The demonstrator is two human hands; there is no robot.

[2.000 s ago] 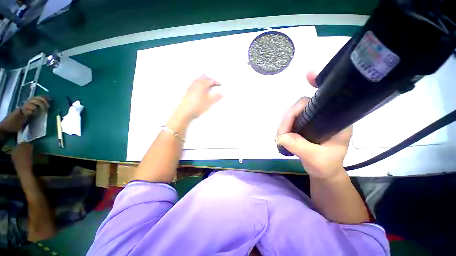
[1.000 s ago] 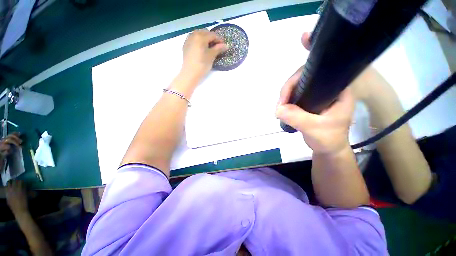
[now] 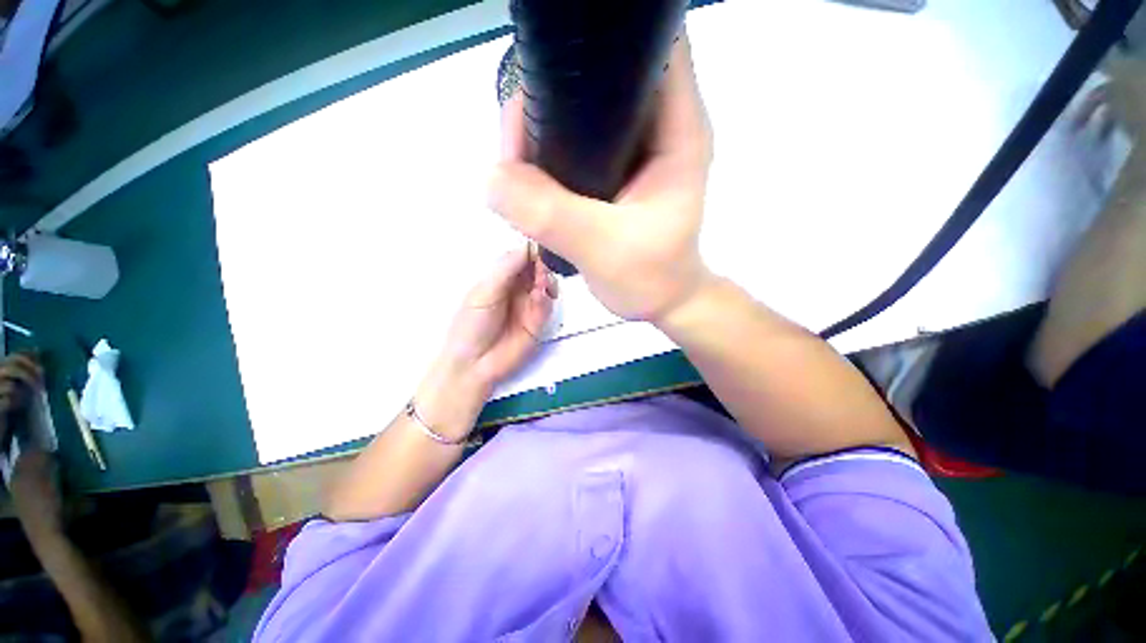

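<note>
My right hand [image 3: 628, 239] is wrapped around the thick black electric screwdriver [image 3: 591, 101], which points down over the white panel [image 3: 339, 251]. My left hand [image 3: 503, 320] is palm up just below and left of the driver's lower end, its fingertips at the tip. Whether it pinches a screw is too small to tell. The screw dish [image 3: 508, 75] is mostly hidden behind the driver and my right hand. A small light fitting [image 3: 549, 388] shows at the bench's near edge.
The power cord [image 3: 993, 176] curves down across the right side. At left are a dispenser bottle [image 3: 69, 265], a crumpled tissue [image 3: 107, 387] and a thin yellowish stick [image 3: 87, 430]. Another person's hand is at the far left, and a person's arm [image 3: 1106, 276] is at the right.
My left hand has left the screw dish and come down toward me to the driver tip. My right hand has brought the screwdriver left, over the panel. The view has shifted slightly.
</note>
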